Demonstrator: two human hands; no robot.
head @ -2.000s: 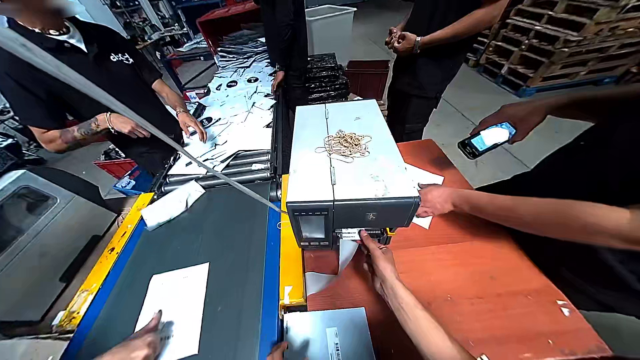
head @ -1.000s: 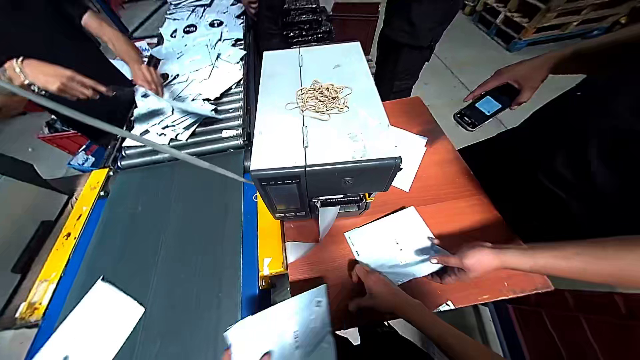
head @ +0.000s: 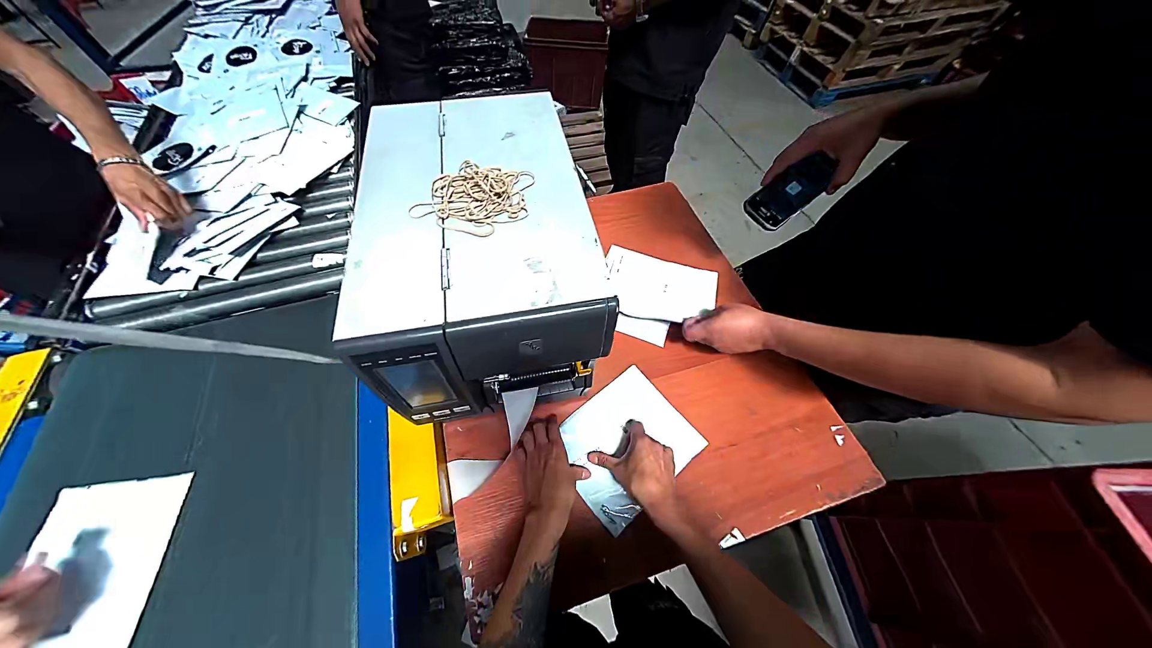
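A white mailer lies at an angle on the red-brown tabletop, in front of a label printer. My right hand rests on its middle, thumb and fingers apart. At its left edge is my left hand, thumb by the mailer and fingertips beside the label strip hanging from the printer's slot. Whether those fingertips touch the strip is unclear. A co-worker's hand touches white mailers right of the printer. Tan rubber bands lie on the printer's lid.
A conveyor belt runs along the left, with a white mailer under another hand. Many mailers cover the rollers behind. One person holds a handheld device at right. Dark red crates stand lower right.
My left hand held a mailer beside the table; now it is below the printer's slot. A mailer now lies under my right hand. The co-worker's hand at right is farther back by the printer.
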